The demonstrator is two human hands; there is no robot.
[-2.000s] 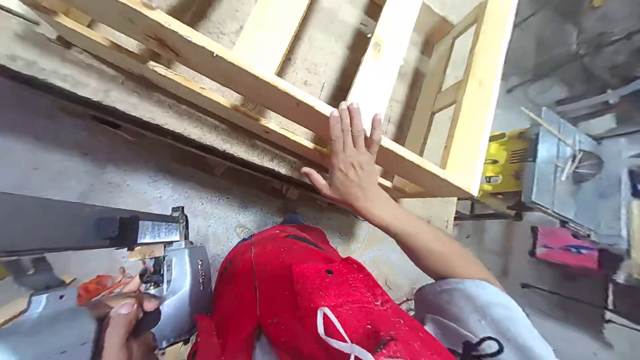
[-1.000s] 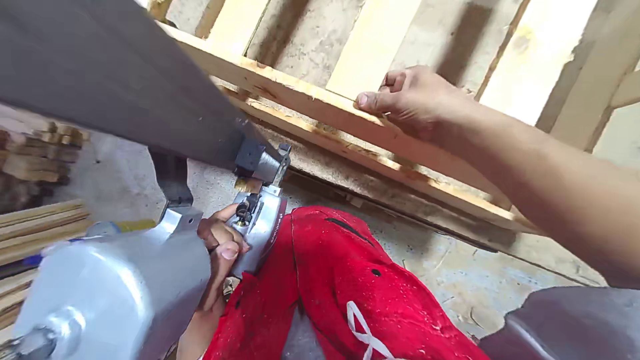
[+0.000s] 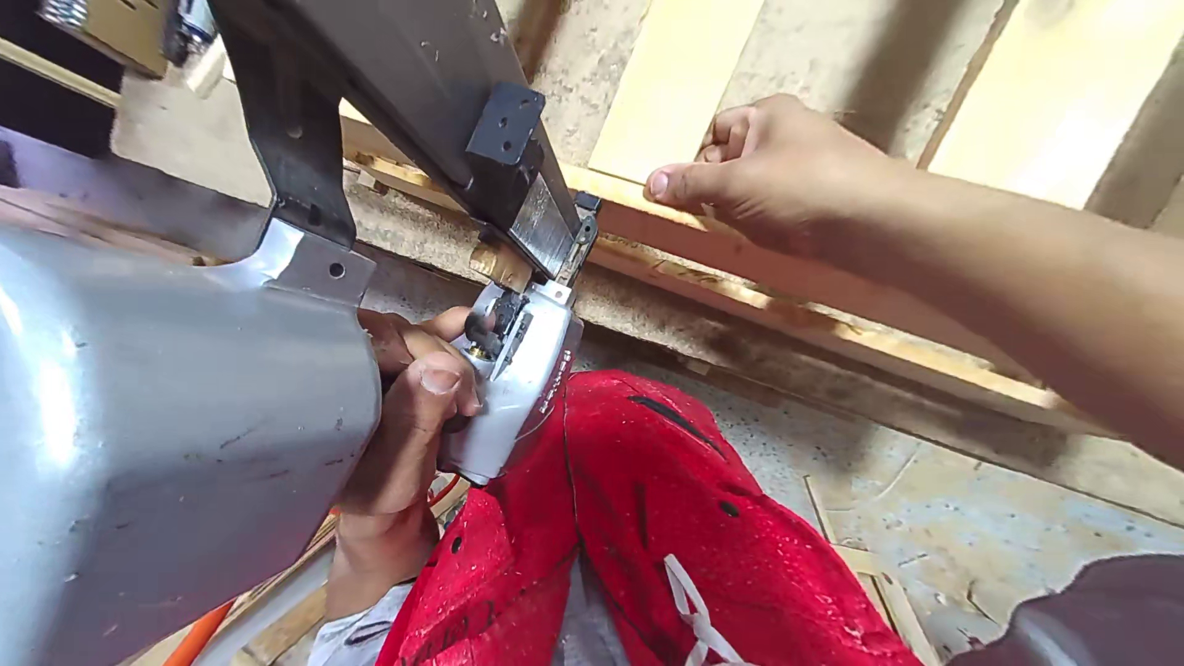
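My left hand [image 3: 412, 398] is wrapped around the grip of a pneumatic nail gun [image 3: 518, 370] with a grey metal body and a long dark magazine [image 3: 416, 83]. The gun's nose is by the near edge of a wooden slatted frame [image 3: 925, 351]; whether they touch I cannot tell. My right hand [image 3: 758, 171] pinches the end of a pale wooden slat [image 3: 675, 83] where it lies on the frame's edge board, thumb on the near side and fingers curled over it. The gun hides part of my left palm and fingers.
Another wide slat [image 3: 1054, 102] lies to the right across the frame. The frame rests on a rough worktable [image 3: 407, 227]. My knees in red trousers [image 3: 647, 518] are close below the gun. An orange hose [image 3: 199, 634] and wood pieces show at the lower left.
The nail gun in my left hand has come up from the lower left to the frame's edge. My right hand, earlier flat on the edge board with fingers spread, now pinches the slat's end.
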